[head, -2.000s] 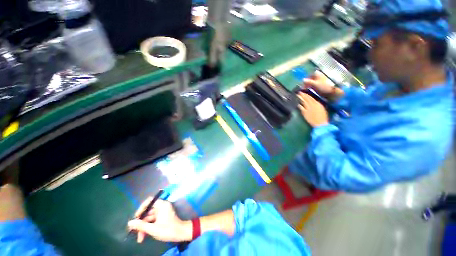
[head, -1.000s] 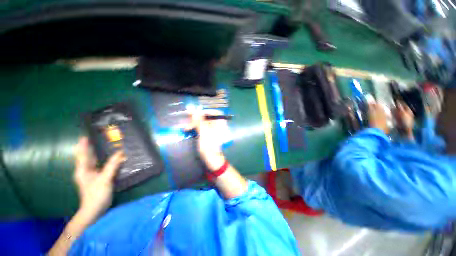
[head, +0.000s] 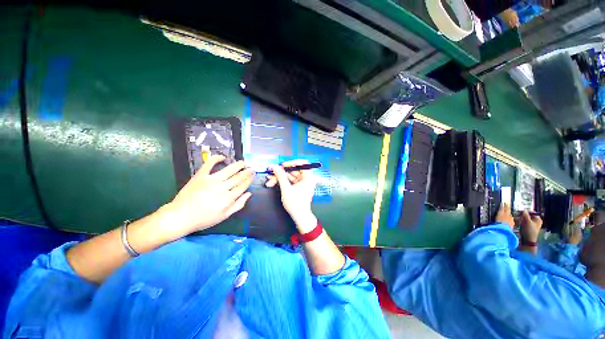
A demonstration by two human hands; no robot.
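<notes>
A black device housing point(head: 211, 138) with slanted ribs and a yellow patch lies on a black work pad point(head: 180, 149). My left hand point(head: 211, 195) lies over its lower part, fingers spread, hiding that part; whether it grips the housing cannot be told. My right hand point(head: 295, 187), with a red wristband, holds dark tweezers point(head: 302, 167) pointing left; the tip is near my left fingertips at the housing's right edge. Right of the housing, a dark grey strip sheet point(head: 272, 136) and a pale striped strip sheet point(head: 325, 138) lie on the mat beside blue tape.
A black small-parts tray point(head: 293, 91) is at the back. Yellow line tape point(head: 380, 192) runs at the right, with the neighbour's black housings point(head: 444, 169) beyond it. A shiny parts bag point(head: 395, 114) stands below the shelf point(head: 411, 33). A black cable point(head: 25, 119) hangs left. A person in blue point(head: 458, 285) works at the right.
The view has swung left and steadied. My left hand has moved from the housing's lower left onto its lower part. My right hand's tweezers have moved from the strip sheets to the housing's edge.
</notes>
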